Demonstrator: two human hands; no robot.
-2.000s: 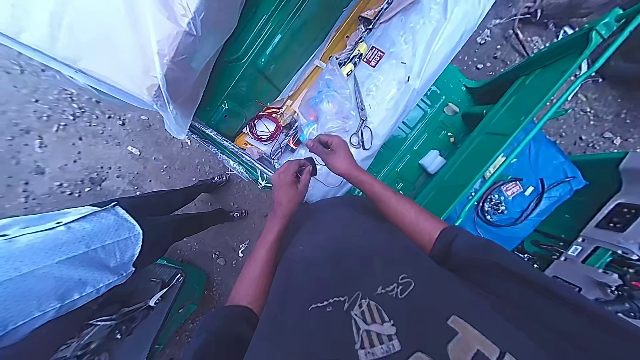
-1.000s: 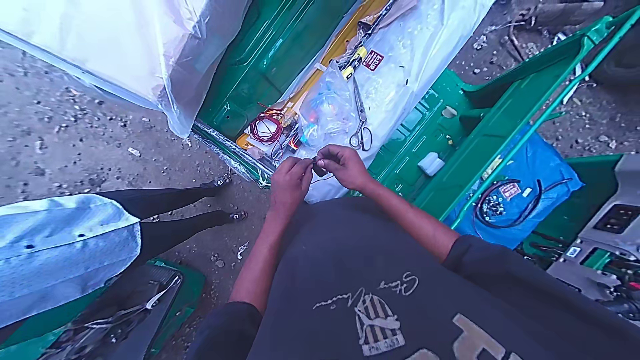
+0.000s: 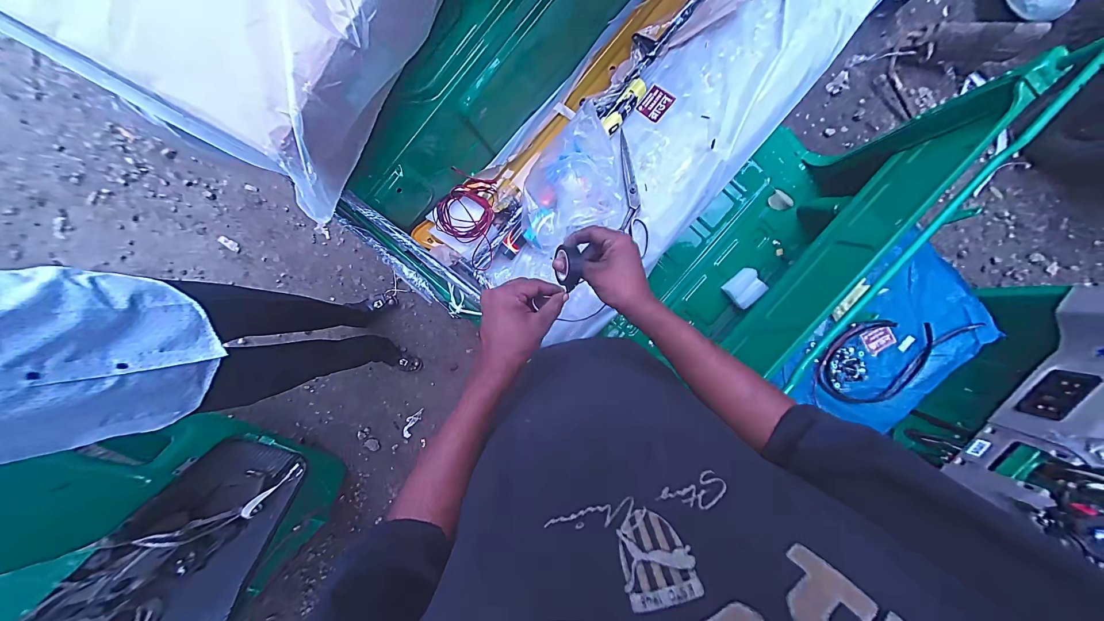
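In the head view, my right hand (image 3: 608, 267) grips a roll of black tape (image 3: 567, 266), its round side showing. Close beside it on the left, my left hand (image 3: 520, 317) pinches the end of a thin dark wire (image 3: 580, 320) between thumb and fingers; part of the wire curves below the hands. Beyond my hands, a clear plastic bag (image 3: 573, 185) with small colored items lies on white plastic sheeting. Metal scissors (image 3: 630, 185) lie to the bag's right. A coil of red wire (image 3: 466, 211) is to its left, and a yellow and black tool (image 3: 624, 105) is above it.
Green metal body panels (image 3: 742, 259) surround the sheeting. A person (image 3: 103, 349) in a light blue shirt stands at the left. On the right, a blue plastic sheet (image 3: 940, 319) holds a black hose and small hardware. A plastic-covered panel (image 3: 216, 69) juts in at upper left.
My right hand has lifted a little, and the black tape roll now shows clearly in it. The hands were closer together one second ago.
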